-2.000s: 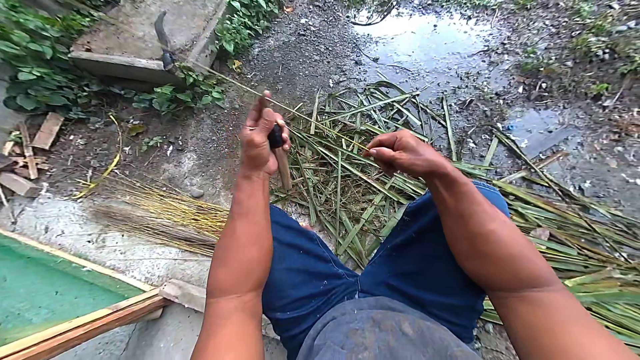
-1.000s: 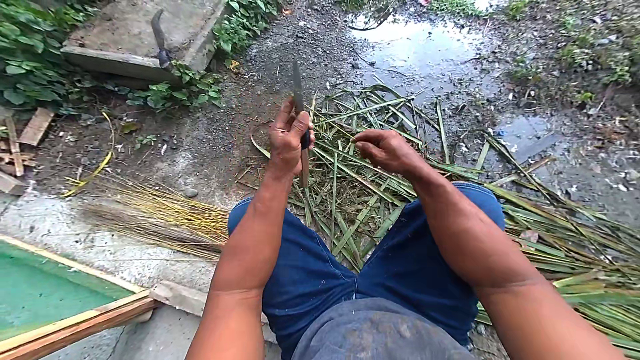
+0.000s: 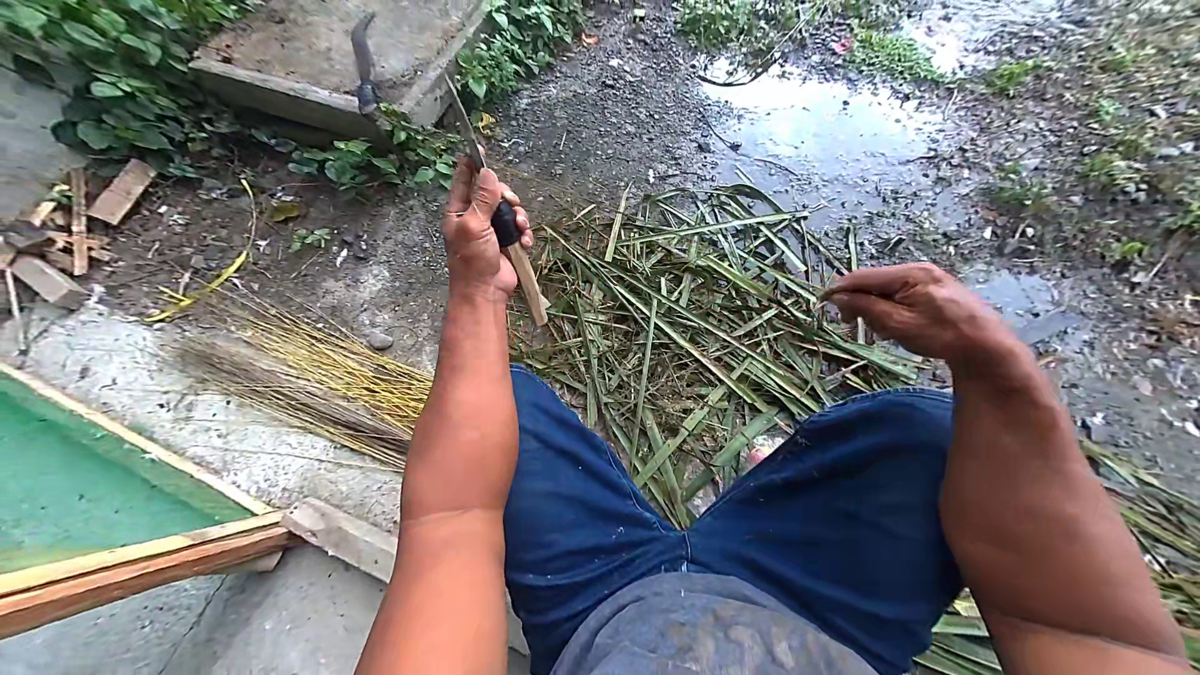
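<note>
My left hand [image 3: 483, 230] is closed around a knife [image 3: 507, 225] with a black-wrapped wooden handle; its narrow blade points up and to the left. My right hand [image 3: 905, 305] is at the right, thumb and fingertips pinched on a thin strip or end of leaf, hard to make out. Below and between the hands lies a heap of cut green palm leaf strips [image 3: 694, 319] on the ground, beyond my knees. A bundle of thin yellow and brown leaf ribs [image 3: 328, 375] rests on the concrete left of my left forearm.
A sickle-like blade [image 3: 363, 61] lies on a concrete slab [image 3: 281, 103] at upper left. Scrap wood [image 3: 122, 192] sits at far left, and a wood-framed green panel [image 3: 94, 487] at lower left. A puddle [image 3: 816, 131] lies beyond the heap. More long leaves [image 3: 1153, 525] are at right.
The knife blade now leans left; one second ago it stood nearly upright. My right hand has moved right, away from my left hand. The thin strand seen between the hands two seconds ago no longer shows there.
</note>
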